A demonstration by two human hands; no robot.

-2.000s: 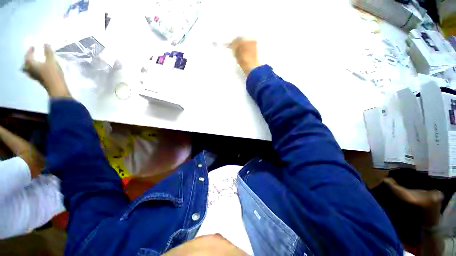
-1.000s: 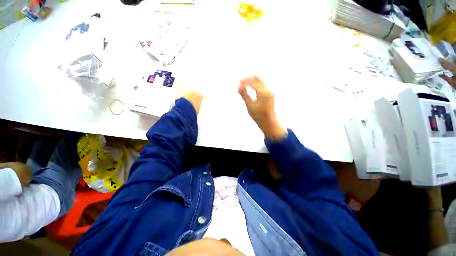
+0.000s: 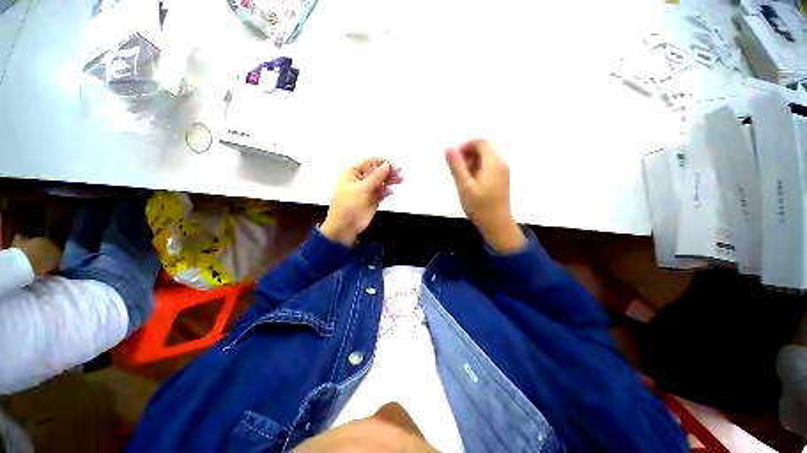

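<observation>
My left hand (image 3: 361, 196) is just over the table's near edge, its fingertips drawn together. My right hand (image 3: 485, 184) is to its right, thumb and index finger bent close together. A gap lies between the hands. Anything tiny in either pinch is too small to tell. A white retail box (image 3: 265, 115) with a dark purple-pink picture lies on the white table to the left of my left hand, touched by neither hand.
On the left are a thin ring (image 3: 199, 137), crumpled clear plastic (image 3: 128, 66) and a patterned pouch (image 3: 276, 18). On the right are standing white cartons (image 3: 734, 190) and scattered small pieces (image 3: 677, 60). Below are a yellow-white bag (image 3: 190, 243), a red stool (image 3: 221, 314) and a person's white sleeve (image 3: 53, 327).
My left hand has gone from the far left to beside the box, then nearer the table edge. My right hand has come back towards me from farther up the table. The box remains on the table.
</observation>
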